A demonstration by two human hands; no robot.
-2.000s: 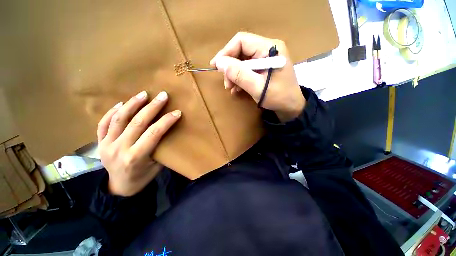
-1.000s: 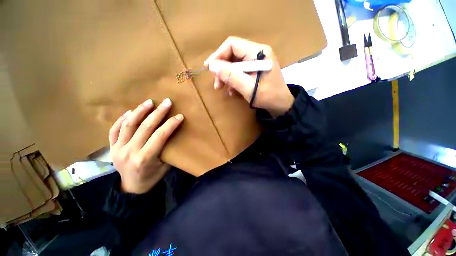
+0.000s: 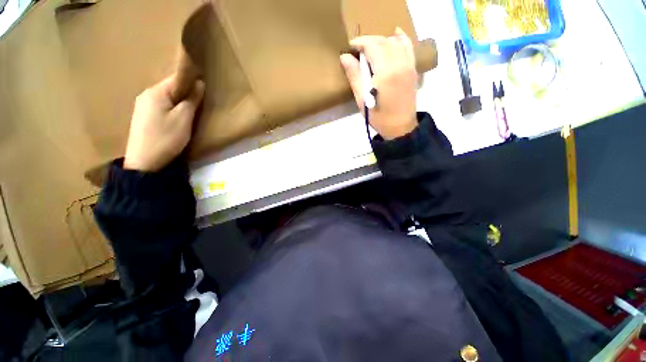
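Note:
A tan bag panel (image 3: 290,78) with a seam line lies over the white table, its left part lifted and bent. My left hand (image 3: 164,120) grips the panel's raised edge, thumb and fingers around it. My right hand (image 3: 388,81) holds a white-handled awl (image 3: 367,79) and touches the panel's right part, which is curled near the fingers. The awl's tip is hidden. A thin black cord (image 3: 367,121) hangs by the right hand. The gold logo is not visible.
A blue tray (image 3: 559,28) of gold bits stands at the upper right. Near it are a small hammer (image 3: 467,104), pink-handled snips (image 3: 501,121) and a tape roll (image 3: 551,69). A panel stack (image 3: 42,240) is at the left. A red-topped machine (image 3: 577,279) is lower right.
My left hand has moved up and left and now grips and lifts the panel. My right hand has moved away from the seam. The panel has shifted and bent, baring the table's front edge.

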